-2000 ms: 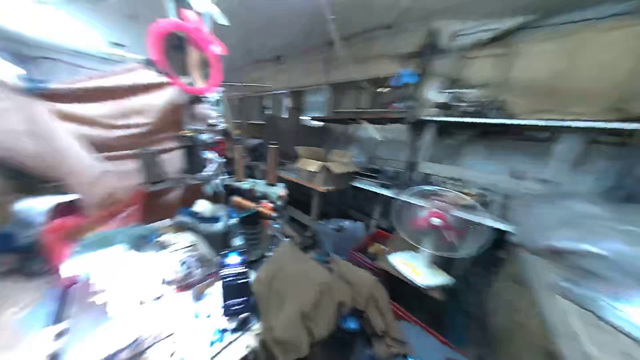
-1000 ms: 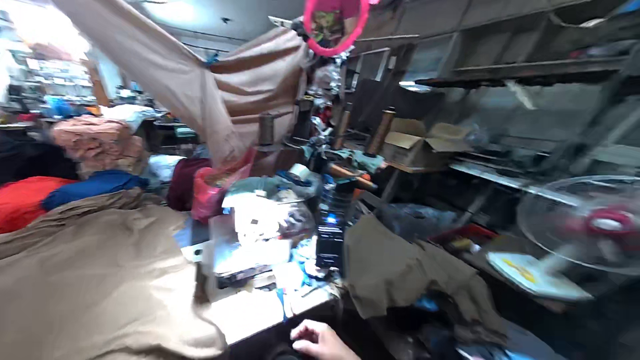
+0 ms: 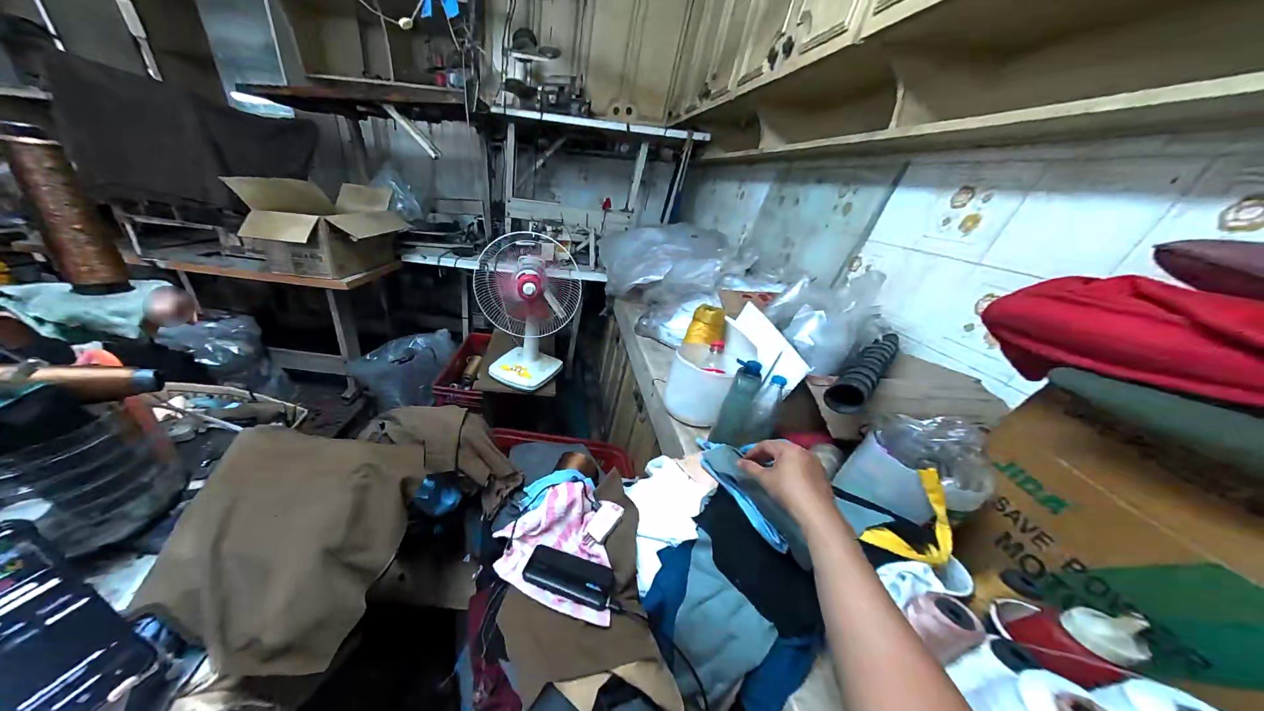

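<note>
My right hand [image 3: 787, 476] reaches in from the lower right, its fingers pinching the edge of a blue-grey folded cloth [image 3: 736, 484] on a heap of garments. Left of it lie white cloth [image 3: 670, 504] and a pink and white patterned cloth [image 3: 553, 528] with a black power bank or phone [image 3: 569, 576] on top. Black, grey and blue fabric [image 3: 726, 602] hangs below the hand. A brown cloth [image 3: 296, 533] is draped farther left. My left hand is out of view.
Plastic bottles [image 3: 739, 403] and a white tub [image 3: 694, 385] stand beyond the hand. Thread cones [image 3: 943, 622] and a large cardboard box [image 3: 1116, 553] are at the right. A fan [image 3: 528, 296] stands ahead, near an open cardboard box [image 3: 316, 232].
The view has swung strongly to the right. A hand low in the frame one second ago showed no cloth in it; now my right hand is on the blue-grey cloth.
</note>
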